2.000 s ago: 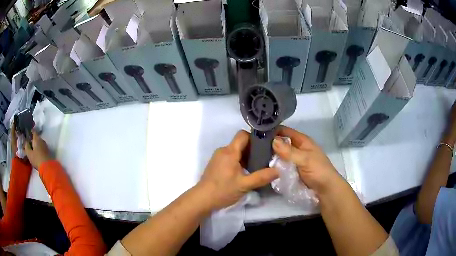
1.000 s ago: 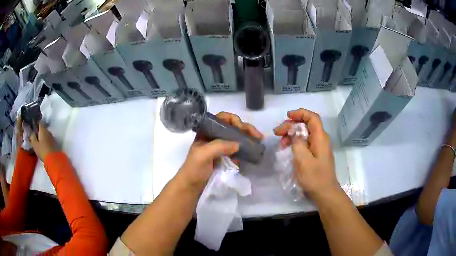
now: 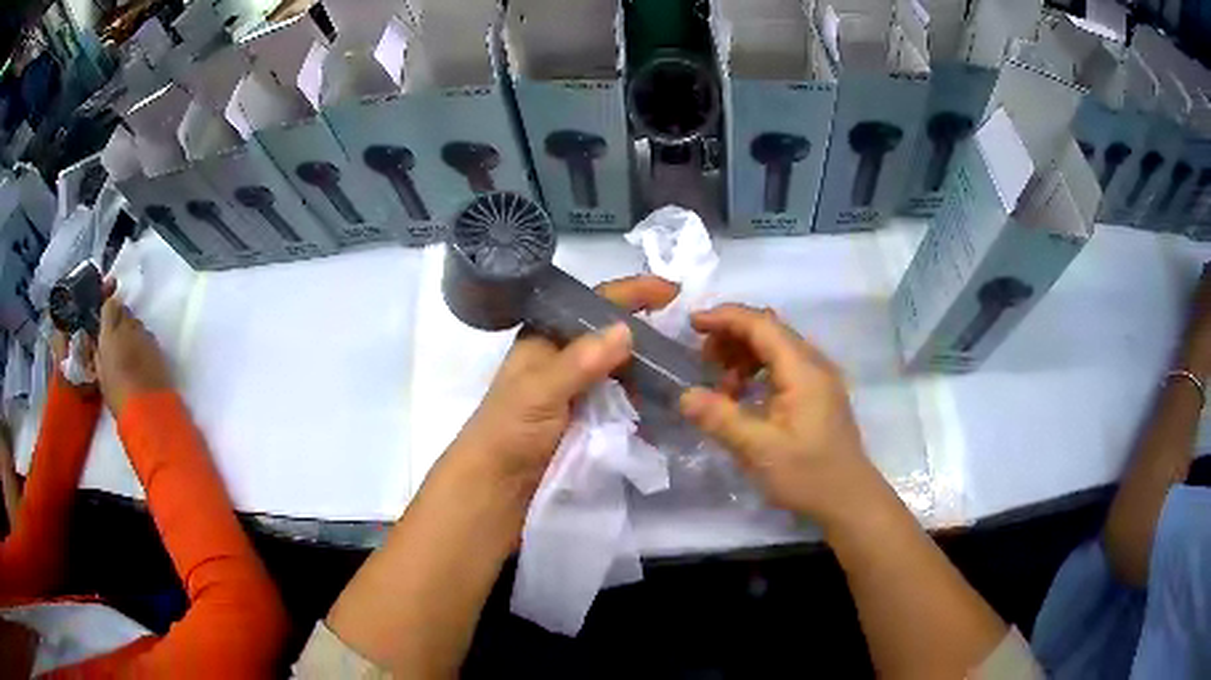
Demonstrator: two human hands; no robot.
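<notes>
A dark grey handheld fan (image 3: 501, 266) is held tilted, its spoked grille up and left, its handle down towards the right. My left hand (image 3: 558, 385) is closed around the handle and also holds a soft white wrapping (image 3: 584, 518) that hangs over the bench edge. My right hand (image 3: 770, 399) has thumb and fingers on the handle's lower end. A clear crinkled bag (image 3: 724, 472) shows below my right hand, partly hidden. Another crumpled white piece (image 3: 677, 249) is just beyond the handle.
Rows of open retail boxes (image 3: 579, 160) stand along the back. One box (image 3: 989, 253) stands nearer at right. A standing fan (image 3: 673, 100) is among them by the green post. An orange-sleeved worker (image 3: 173, 465) is at left; another person's arm (image 3: 1162, 425) is at right.
The fan's grille has turned upward. My right hand has let go of the crumpled clear bag and moved left onto the handle's end. A white crumpled piece now shows beyond the fan.
</notes>
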